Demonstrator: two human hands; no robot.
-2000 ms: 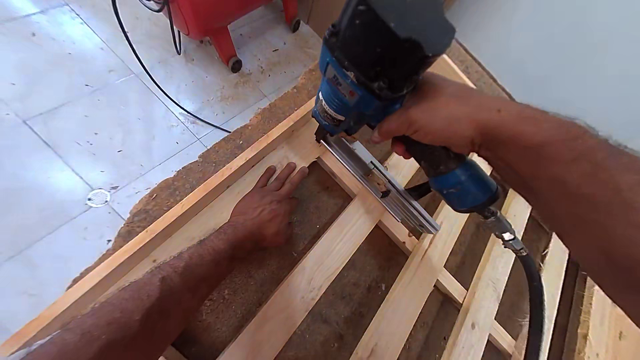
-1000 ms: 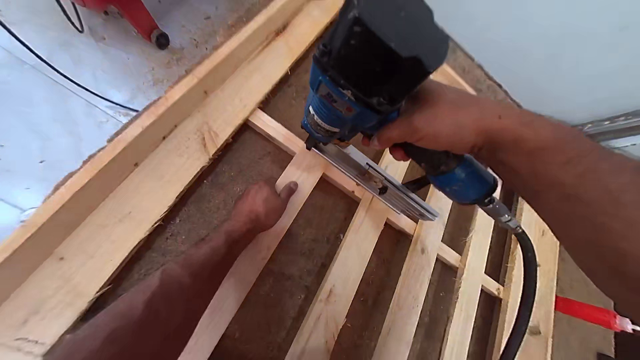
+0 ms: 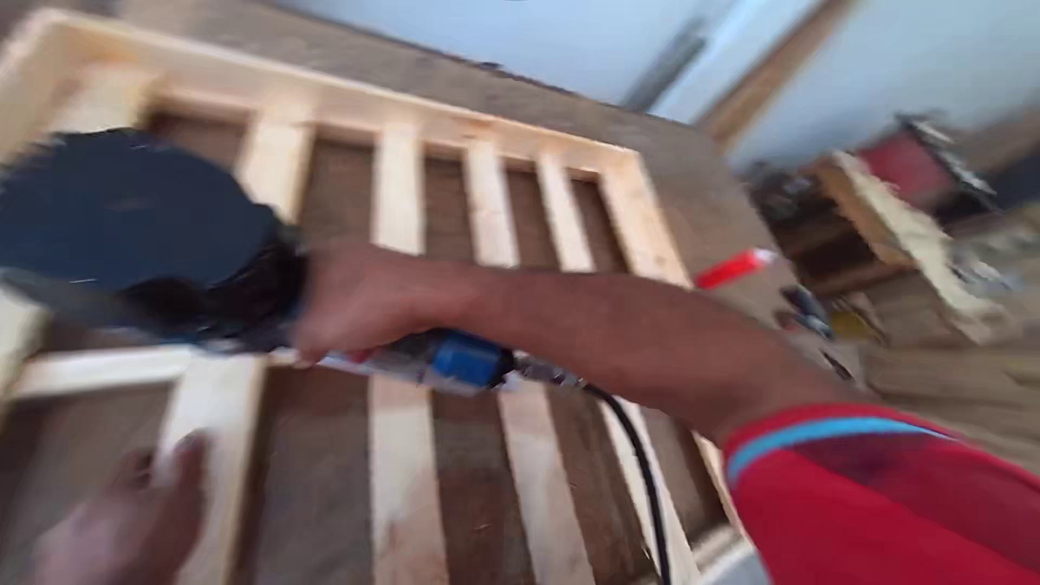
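Observation:
My right hand (image 3: 357,301) is closed around the handle of a blue and black pneumatic nailer (image 3: 146,227), whose air hose (image 3: 642,455) runs down from the grip. The tool is over a crosspiece of a slatted wooden frame (image 3: 504,134), and its nose is hidden. Blurred, my left hand (image 3: 130,504) is at the lower left, against or just over a wooden slat (image 3: 215,406), its fingers apart; I cannot tell whether it presses on the slat. Several pale slats run between the frame's sides.
The frame lies on a worn brown work surface (image 3: 691,211). A red tube-like object with a white tip (image 3: 735,268) lies just right of the frame. Beyond it, at the right, are a wooden box-like piece (image 3: 886,219) and blurred clutter. A pale wall (image 3: 520,41) stands behind.
The view has swung far to the right, bringing in the frame's far end and my red sleeve. My left hand was on a long board, then at a slat. The nailer stays in my right hand.

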